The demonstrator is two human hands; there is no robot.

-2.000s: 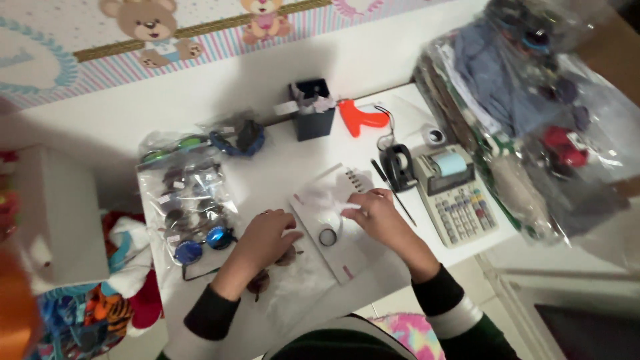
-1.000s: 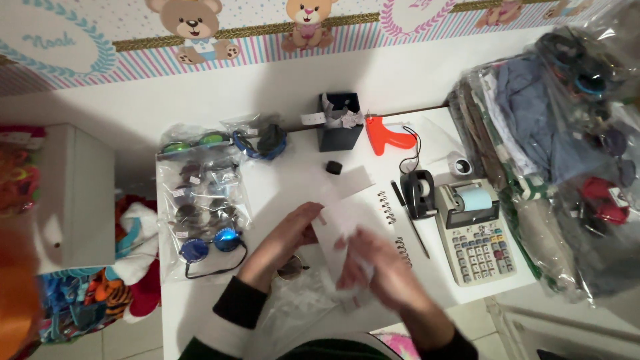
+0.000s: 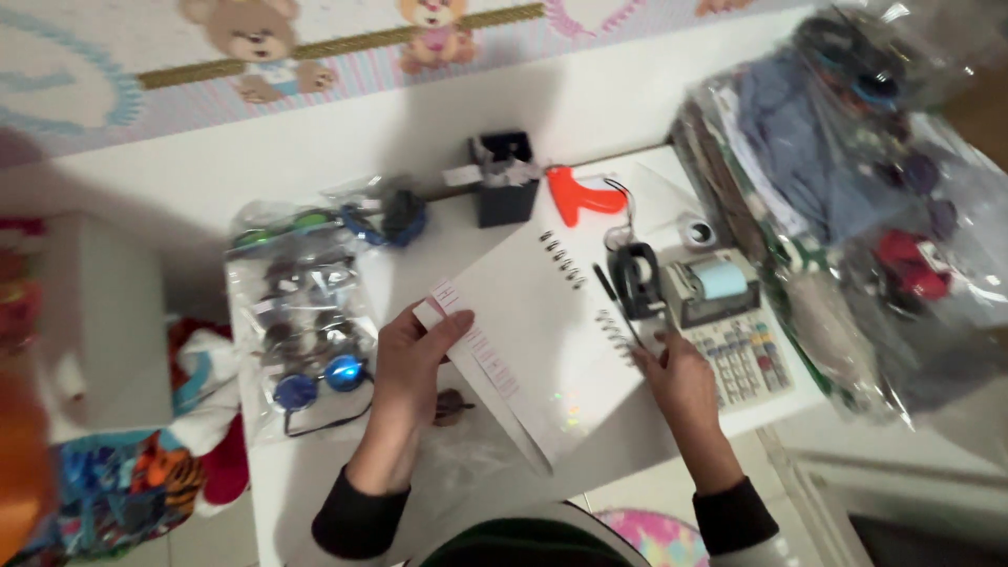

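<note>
An open spiral notebook (image 3: 543,339) lies tilted on the white table, with printed marks along its left edge. My left hand (image 3: 425,346) grips that edge, thumb on top, where a small white slip also shows. At the coil side, my right hand (image 3: 679,374) has its fingertips at the lower end of a slim dark pen (image 3: 616,295); whether it pinches the pen or only touches it, I cannot tell. A black tape dispenser (image 3: 636,279) and a printing calculator (image 3: 736,346) are just beyond that hand. Brown sunglasses (image 3: 450,407) lie below my left wrist, partly hidden.
Bagged sunglasses (image 3: 315,331) lie at the left, with blue goggles (image 3: 386,220) behind. A black box (image 3: 508,197) and an orange tagging gun (image 3: 583,197) are at the back. Plastic-bagged clothes (image 3: 803,157) fill the right side. A white cabinet (image 3: 110,323) stands at the far left.
My right hand has moved from over the notebook to the right, to the pen. The left hand still holds the left side of the notebook. The view has shifted.
</note>
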